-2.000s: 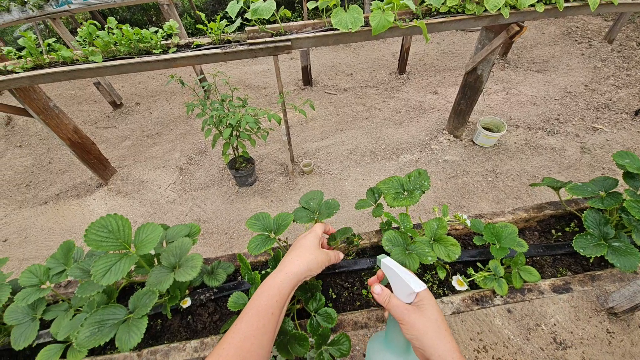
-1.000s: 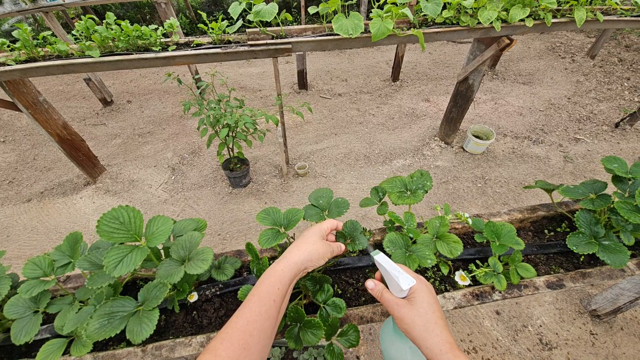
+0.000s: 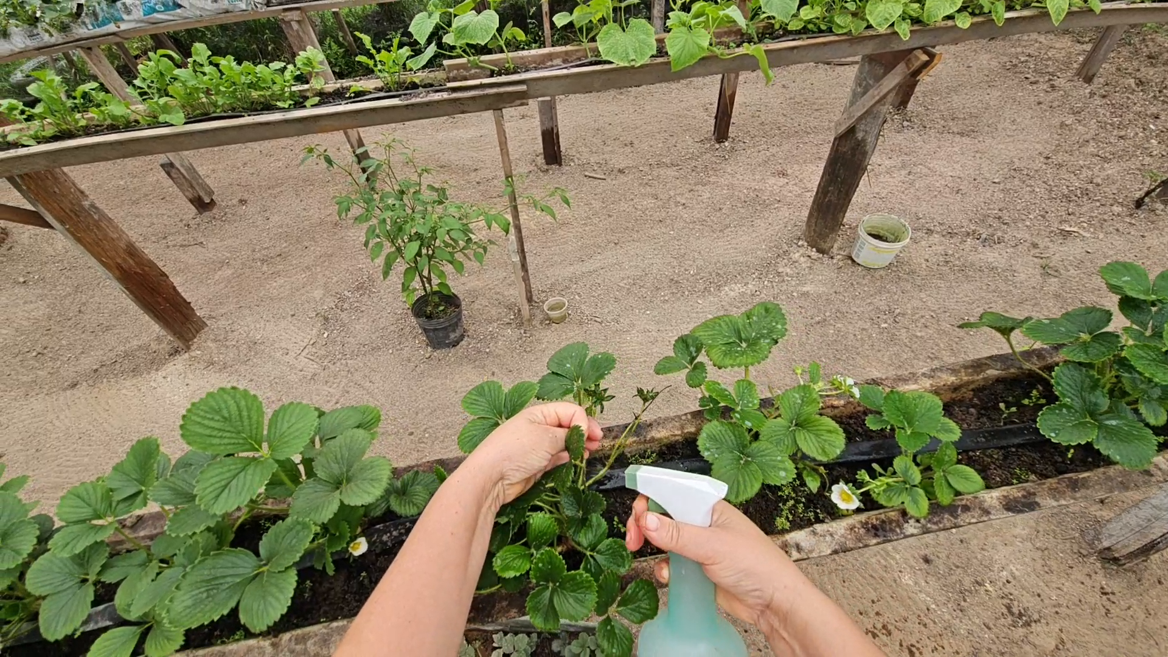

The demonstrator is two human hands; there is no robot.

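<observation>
My right hand (image 3: 721, 552) is wrapped around a spray bottle (image 3: 689, 584) with a white trigger head and a pale green, translucent body. Its nozzle points left, toward the strawberry plant (image 3: 570, 584) in front of me. My left hand (image 3: 538, 447) is at the upper part of that plant, with thumb and fingertips closed on a strawberry leaf (image 3: 575, 443). More strawberry plants stand on both sides, and a white flower (image 3: 844, 496) shows to the right of the bottle. Part of the held leaf is hidden by my fingers.
A wooden planter edge (image 3: 985, 502) and a black irrigation pipe (image 3: 985, 440) run along the strawberry row. Beyond are a potted plant (image 3: 438, 319), a small cup (image 3: 556, 309), a white bucket (image 3: 881, 241) and a raised wooden bed (image 3: 274, 123) on slanted wooden posts (image 3: 114, 251).
The spray bottle has tipped more upright, and its nozzle has swung from pointing up and left to pointing left. My left hand remains at the same plant.
</observation>
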